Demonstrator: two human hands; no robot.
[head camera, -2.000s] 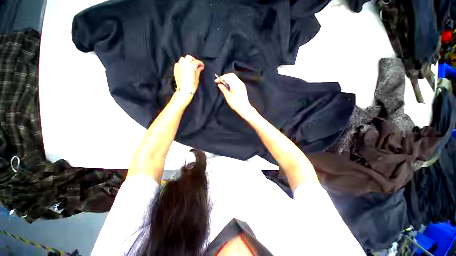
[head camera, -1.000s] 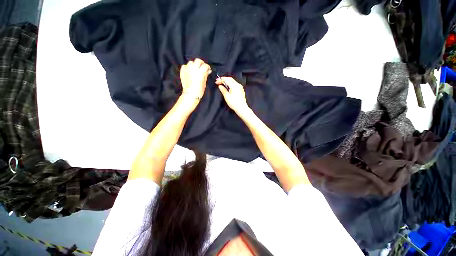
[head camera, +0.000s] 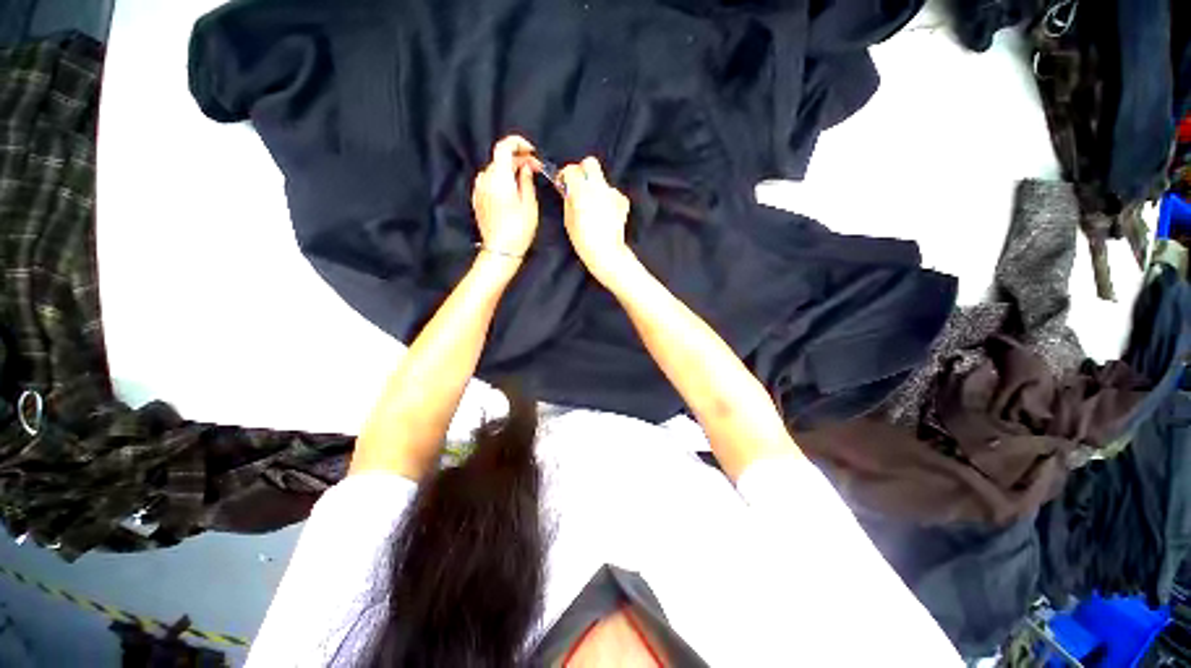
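A dark navy garment (head camera: 379, 196) lies spread over the white table in front of me. My left hand (head camera: 507, 202) is over its middle, fingertips pinched together; whether they hold a thread or the cloth is too small to tell. My right hand (head camera: 594, 215) is just right of it, closed around small metal thread snips (head camera: 549, 174). The tip of the snips points up and left, close to my left fingertips. The palm hides the rest of the snips.
Plaid garments (head camera: 52, 235) hang at the left table edge (head camera: 111, 287). A brown garment (head camera: 993, 431) and a speckled tweed garment (head camera: 1038, 248) lie at the right. More dark garments hang at the far right. Blue bins (head camera: 1110, 629) stand at the lower right.
My right hand has moved up, and the snips' tip now sits close to my left fingertips. My left hand has turned its fingers upward. The view has shifted slightly.
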